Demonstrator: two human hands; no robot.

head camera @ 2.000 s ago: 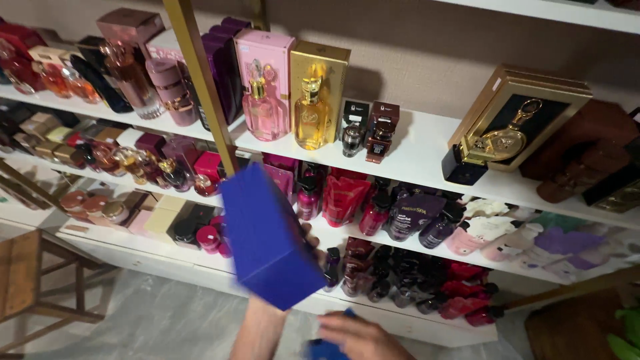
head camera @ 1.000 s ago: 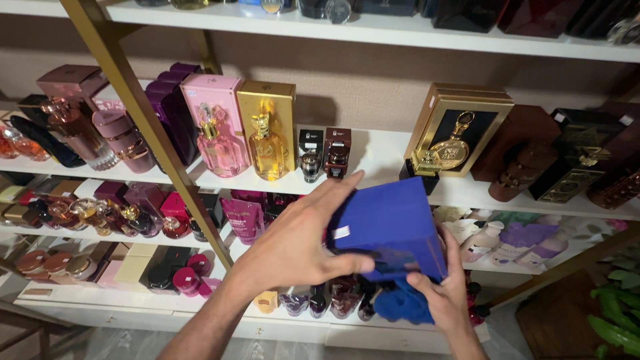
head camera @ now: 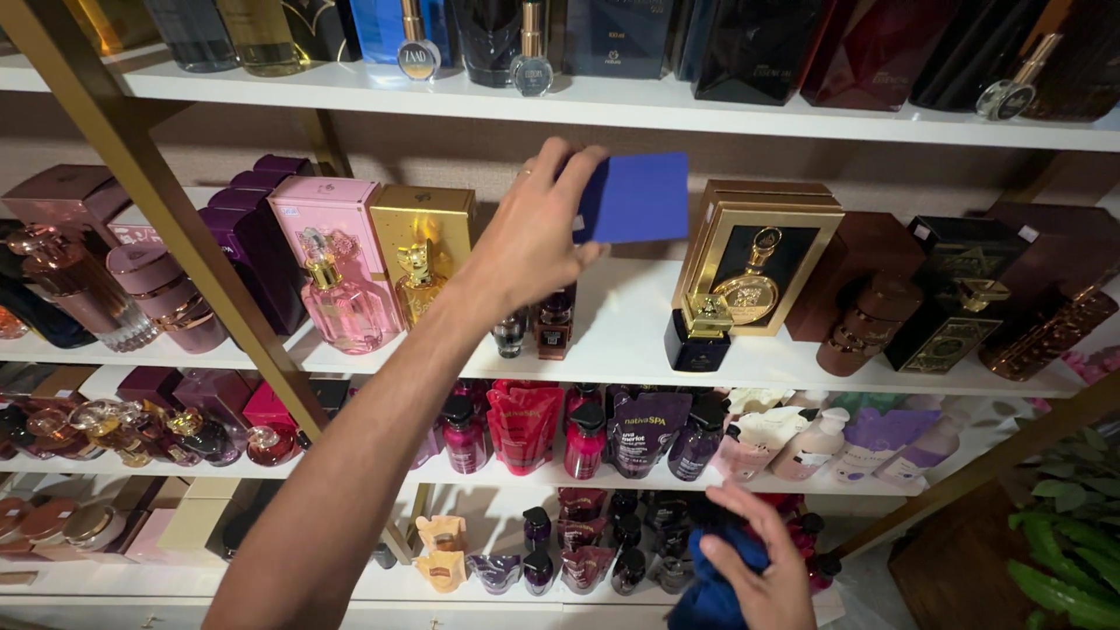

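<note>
My left hand (head camera: 538,227) grips a plain blue box (head camera: 637,198) by its left end, held over the middle shelf in front of the back wall. Two small perfume bottles, a clear one (head camera: 510,334) and a dark one (head camera: 555,327), stand on the shelf below my left wrist. Right of the blue box are a gold-framed perfume box (head camera: 759,262) and a small dark bottle with a gold cap (head camera: 699,334). Lower right, my right hand (head camera: 759,560) has its thumb and a finger apart, with a blue cloth (head camera: 717,582) bunched against its palm side.
A pink perfume box (head camera: 337,214) and a gold box (head camera: 437,214) stand left on the same shelf. The upper shelf's edge (head camera: 595,114) runs above my left hand. A gold upright post (head camera: 175,201) crosses at left. Pouches and pump bottles (head camera: 584,440) fill the shelf below; a green plant (head camera: 1063,534) is lower right.
The blue box, held between both hands one second ago, is now in my left hand alone, higher and over the middle shelf. My right hand has come away from it, down and to the right.
</note>
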